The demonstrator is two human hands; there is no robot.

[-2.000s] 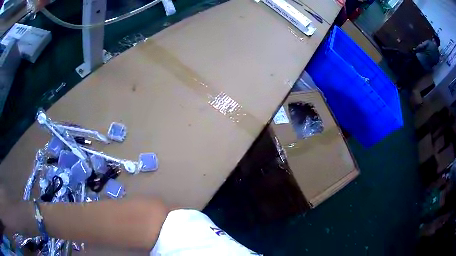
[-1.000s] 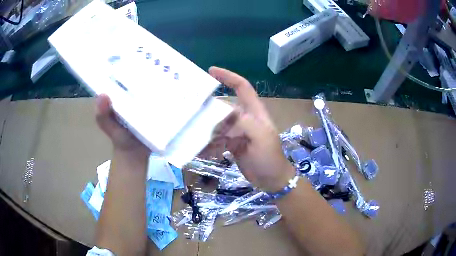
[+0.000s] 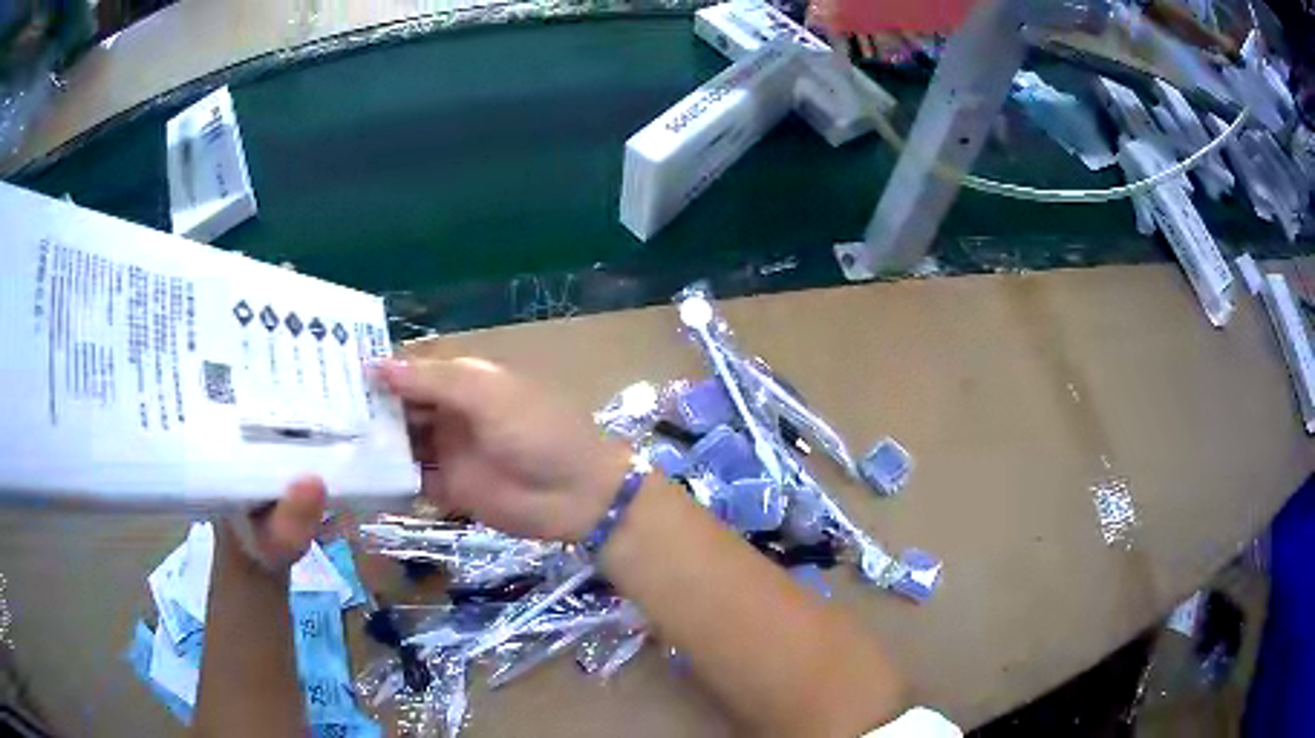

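Note:
A white printed retail box (image 3: 159, 361), with a row of small diamonds and a square code, is tilted at the left, cut off by the picture's edge. My left hand (image 3: 281, 522) is under its lower edge, with the thumb on the front. My right hand (image 3: 498, 440) is at its right end, with fingers on the end; the flap there is hidden. Below lie a pile of clear-wrapped thin sticks (image 3: 505, 620), bluish-purple squares (image 3: 750, 502) and dark coiled cables, partly hidden by my right forearm. Light blue cards (image 3: 325, 649) and white folded papers (image 3: 185, 584) lie at lower left.
A green conveyor belt (image 3: 433, 173) runs behind the brown-covered bench (image 3: 1010, 433). White boxes (image 3: 707, 137) lie on the belt, another box (image 3: 209, 166) at the left. A grey metal upright (image 3: 945, 144) stands at the bench's back edge. A blue bin (image 3: 1288, 620) shows at lower right.
The box has moved left and lower and now shows its text side. Its open end flap no longer shows. My right hand has moved left with it. The view has turned right.

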